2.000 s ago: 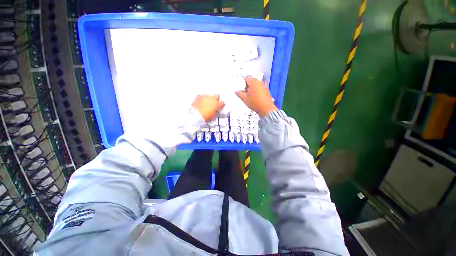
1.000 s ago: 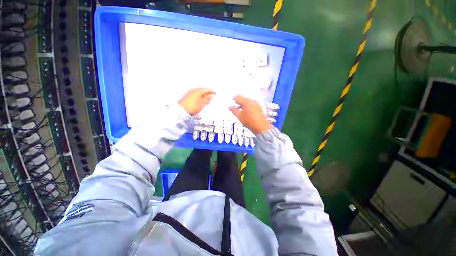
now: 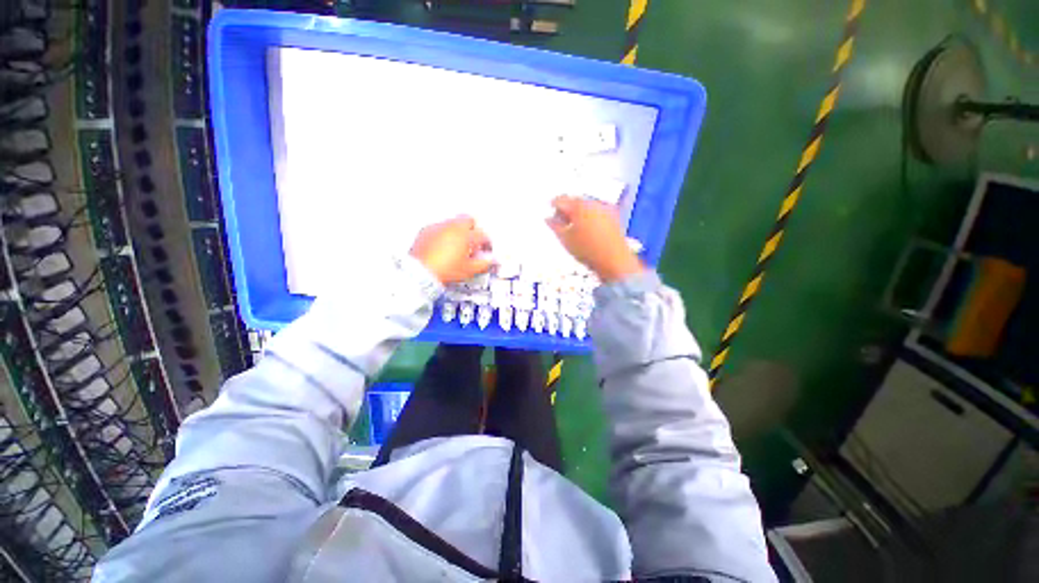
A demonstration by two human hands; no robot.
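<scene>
A large blue tote (image 3: 234, 171) stands in front of me with a bright white sheet (image 3: 376, 148) inside. White power adapters (image 3: 520, 305) stand in rows along its near edge, and a few more white adapters (image 3: 604, 139) lie at the far right of the sheet. My left hand (image 3: 452, 249) is over the near rows with its fingers curled; glare hides whether it holds an adapter. My right hand (image 3: 595, 233) is to the right, above the sheet, thumb and fingers close together; what is between them cannot be told.
A rack with adapters (image 3: 40, 233) and black leads runs along the left. A second blue tote (image 3: 387, 410) is low by my legs. Yellow-black tape (image 3: 786, 211) crosses the green floor. At the right are a round base (image 3: 948, 103), an orange item (image 3: 987, 308) and a pale cabinet (image 3: 929, 421).
Since one second ago my left hand has moved slightly nearer to me, and my right hand slightly right and away. Over two seconds the view has shifted, with the tote now tilted.
</scene>
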